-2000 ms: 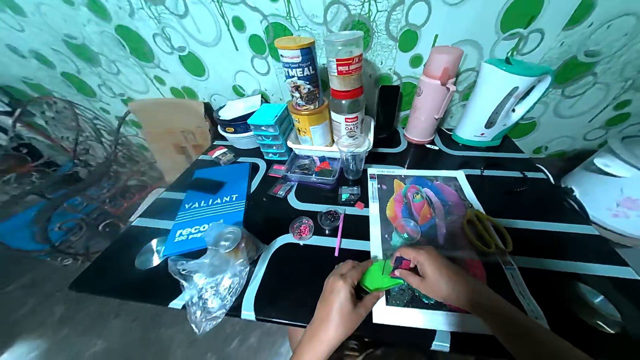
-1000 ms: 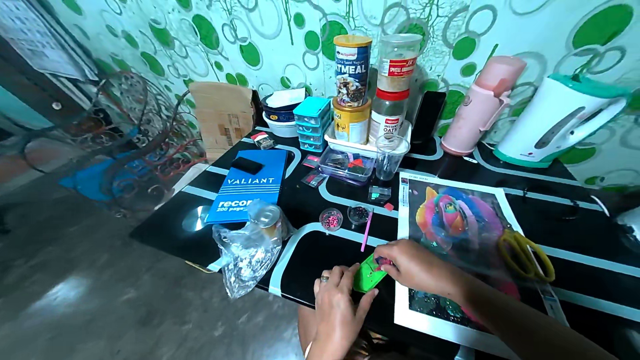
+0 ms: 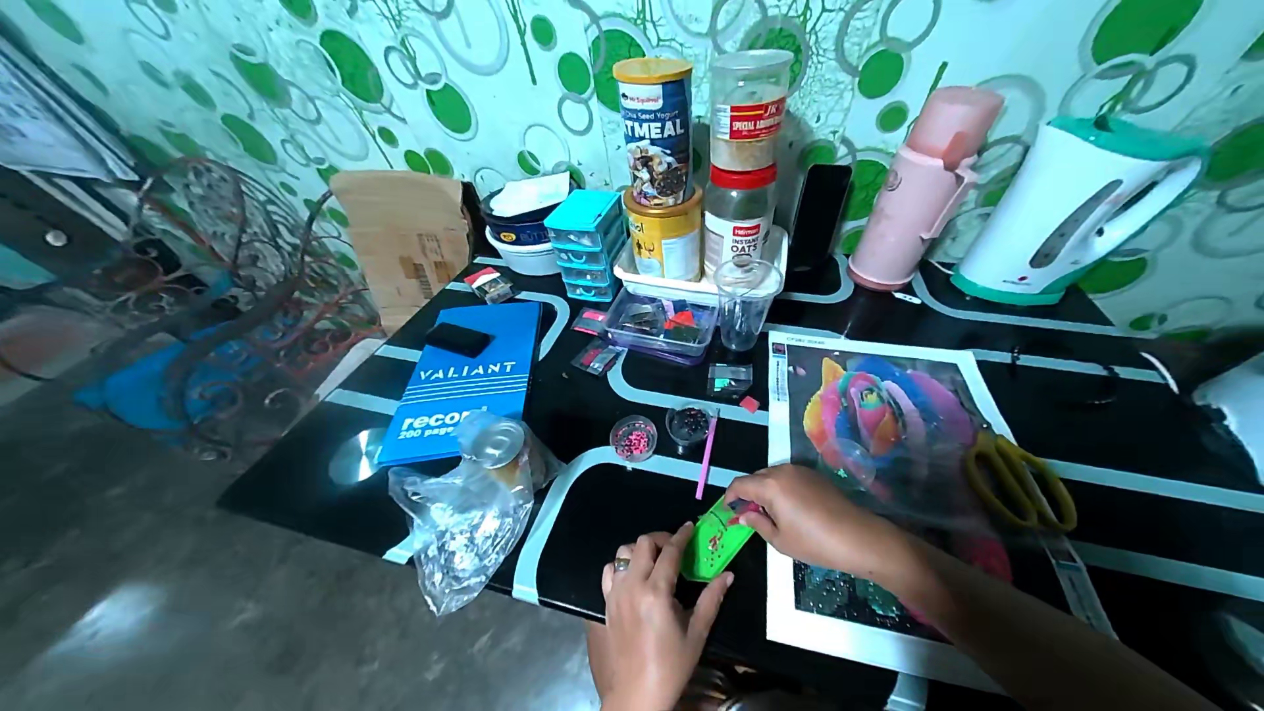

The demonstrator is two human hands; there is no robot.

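Observation:
My left hand [image 3: 657,602] holds the near left side of a green plastic tray [image 3: 715,541] between thumb and fingers. Small pinkish drills lie in the tray. My right hand [image 3: 805,513] pinches a small dark and pink item over the tray's far end; the fingers partly hide it. Beyond the tray lies a pink pen [image 3: 707,456], beside a round cup of dark beads [image 3: 688,425] and a cup of pink beads [image 3: 633,437]. My right forearm crosses a diamond painting canvas of a rainbow rose [image 3: 879,415]. Yellow-handled scissors [image 3: 1017,484] rest on its right side.
A blue record book [image 3: 464,385] with a dark phone-like object [image 3: 458,339] lies left, near a plastic bag [image 3: 464,533] with a can. Behind stand a teal mini drawer unit [image 3: 585,242], stacked food containers [image 3: 659,133], a clear cup [image 3: 743,306], a pink flask [image 3: 923,188] and an electric kettle [image 3: 1081,212].
The green tray, held up over the canvas's left edge two seconds ago, is now lower, left of the canvas over the black tabletop, with both hands at it. The view has shifted.

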